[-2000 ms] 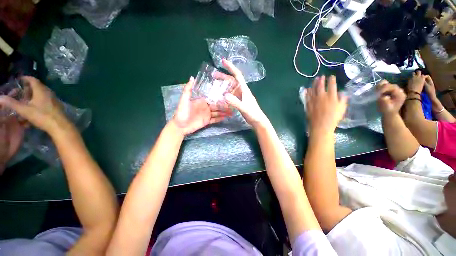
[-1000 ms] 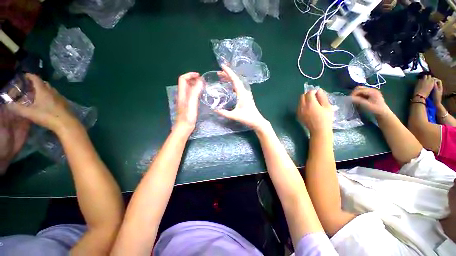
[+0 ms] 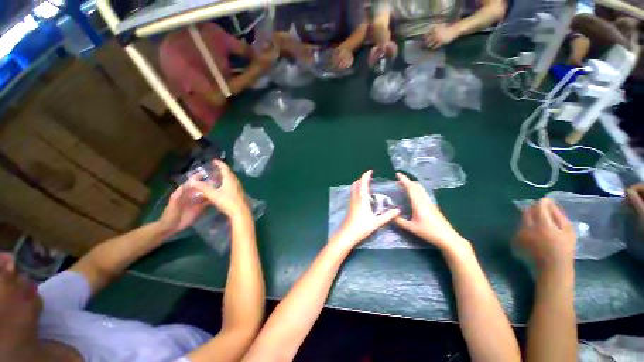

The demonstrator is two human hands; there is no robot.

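Observation:
A clear plastic round case [image 3: 383, 203] sits between my two hands, with small whitish parts showing through it. My left hand [image 3: 362, 214] holds its left side and my right hand [image 3: 424, 214] its right side; the thumbs meet at its near edge. The case is over a flat clear poly bag [image 3: 340, 205] on the green bench. The outline of the case is faint against the bag. Another bagged clear case [image 3: 427, 161] lies just beyond my right hand.
The dark green bench [image 3: 311, 265] has more bagged cases [image 3: 253, 150] and white cables [image 3: 537, 134] on it. A neighbour's hands [image 3: 212, 192] work at left, another's hand [image 3: 547, 230] at right. People sit opposite. Cardboard boxes [image 3: 53, 170] stand at far left.
The view has swung left and up, showing people opposite and boxes. Both my hands stay around the case, now lower over the bag with thumbs together.

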